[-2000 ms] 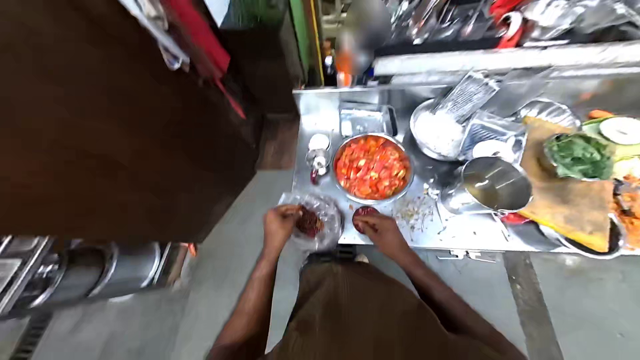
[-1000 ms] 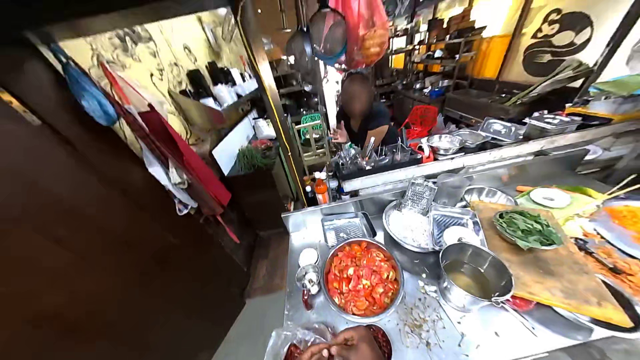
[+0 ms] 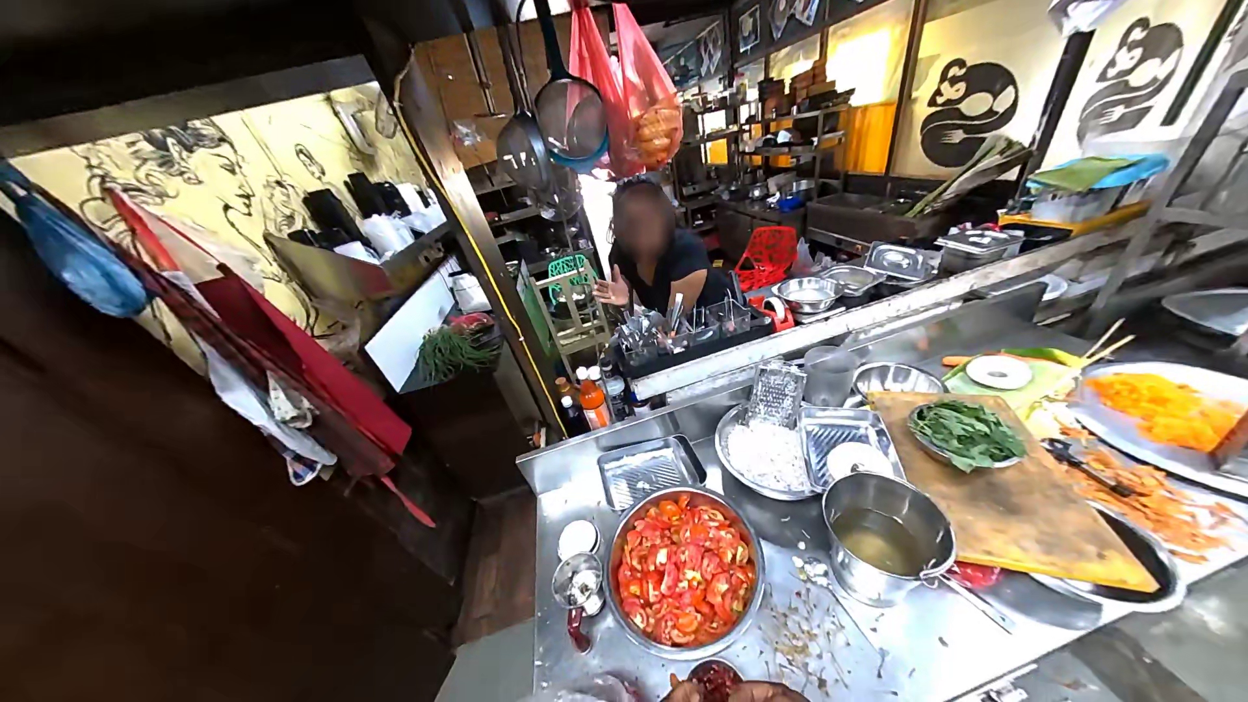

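At the bottom edge, my left hand (image 3: 684,690) and my right hand (image 3: 765,691) show only in part, close together at a small bowl of dark red pieces (image 3: 715,675). Whether the fingers hold any of them is hidden. Just left lies a clear plastic bag (image 3: 606,688), cut by the frame edge. Beyond my hands stands a steel bowl of cut tomatoes (image 3: 685,573). Scattered stems and bits (image 3: 807,624) lie on the steel counter to its right. A small steel cup (image 3: 577,577) is left of the tomatoes.
A steel pot of liquid (image 3: 882,541) stands right of the tomatoes. Farther right are a wooden cutting board (image 3: 1038,507), a bowl of green leaves (image 3: 967,435) and a tray of grated orange vegetable (image 3: 1165,409). A metal tray (image 3: 651,472) lies behind. A person (image 3: 648,244) is across the counter.
My hands were apart two seconds ago, one at the bag and one at the small bowl; now they are close together at the small bowl. The view has tilted up.
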